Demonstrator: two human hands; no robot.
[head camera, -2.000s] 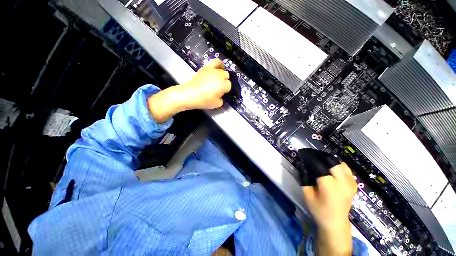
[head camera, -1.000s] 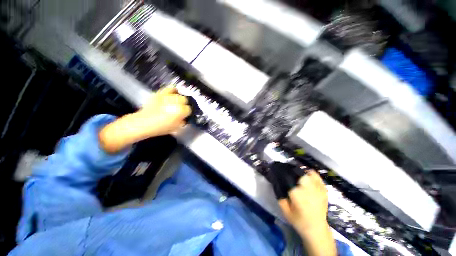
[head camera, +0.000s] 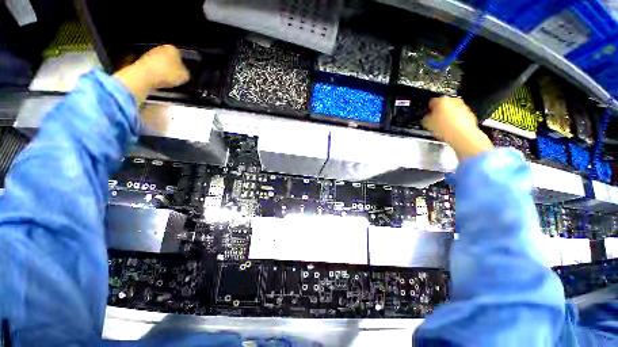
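Note:
My left hand (head camera: 161, 70) reaches into the dark bin area at the upper left. Its fingertips are lost against the black. My right hand (head camera: 450, 120) is at a dark bin right of the blue components (head camera: 347, 102). Its black-covered fingertips merge with the bin, so I cannot tell what either hand holds. The black circuit board (head camera: 291, 288) lies below and between my arms, with white markings and silver pads. Heat sinks with white tops (head camera: 309, 238) stand on it in rows.
A bin of silver leaded components (head camera: 270, 78) is between the hands. Yellow-and-black components (head camera: 516, 108) are farther right. A white perforated box (head camera: 274, 20) overhangs the bins. Blue bins (head camera: 569, 37) are on the upper right shelf. The conveyor rail (head camera: 298, 330) runs along the near edge.
My view has turned to face the shelf. Both hands have left the near edge of the boards and moved out to the bins behind them.

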